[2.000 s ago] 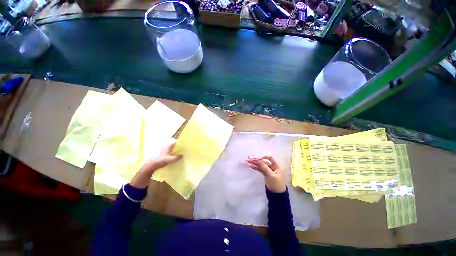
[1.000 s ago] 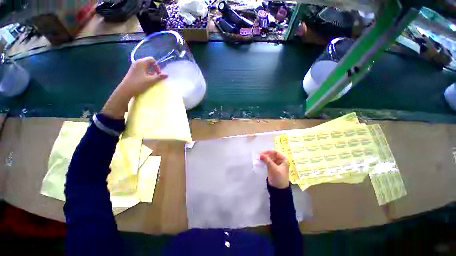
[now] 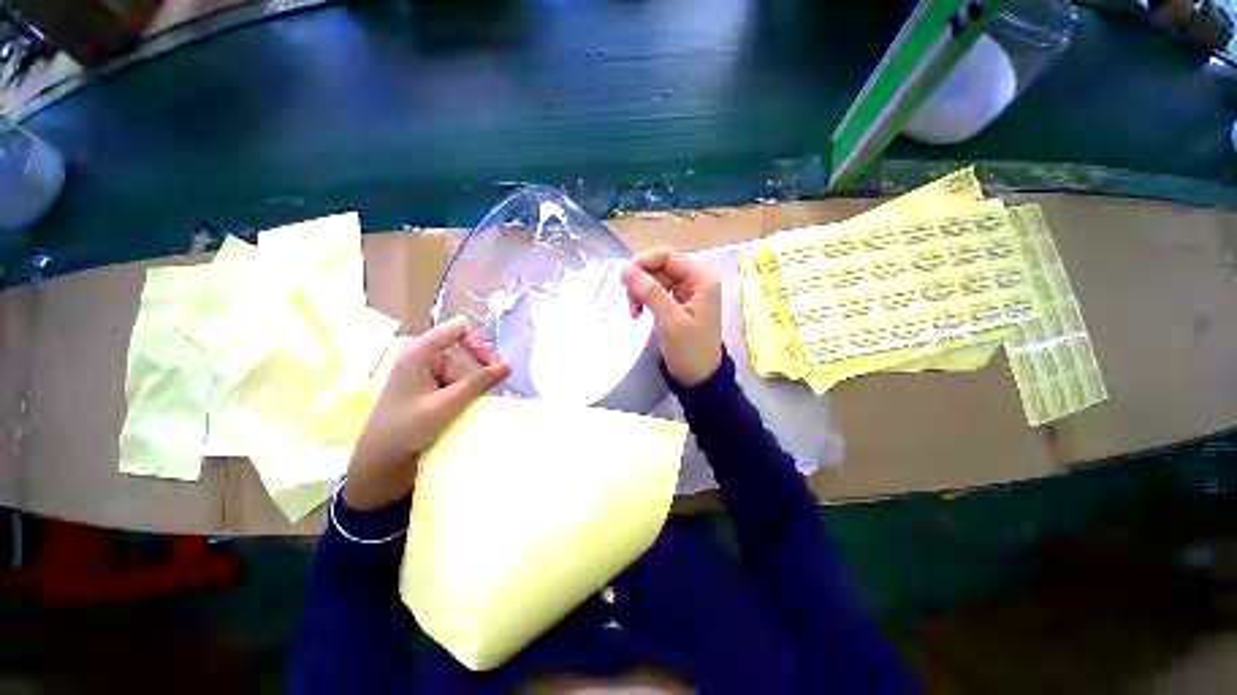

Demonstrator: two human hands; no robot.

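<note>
The clear container with white base (image 3: 587, 333) lies tilted on the pale mat (image 3: 794, 432), its clear part toward the left. My left hand (image 3: 434, 387) is at its near left edge, fingers curled, with the yellow sheet (image 3: 536, 523) held under the hand and hanging toward my body. The sheet's visible face looks blank. My right hand (image 3: 682, 312) is at the right side of the white base, thumb and forefinger close together. Whether a sticker is between them cannot be seen.
Loose blank yellow sheets (image 3: 292, 346) lie at left on the cardboard bench cover (image 3: 1160, 319). Printed label sheets (image 3: 902, 292) are stacked at right, beside a narrow label strip (image 3: 1055, 353). Beyond are the green conveyor belt (image 3: 651, 102), another container (image 3: 966, 92) and a green post (image 3: 902, 88).
My left hand has come back from the belt with the yellow sheet, and the container has moved from the belt onto the mat. My right hand has moved left and away from me to the container.
</note>
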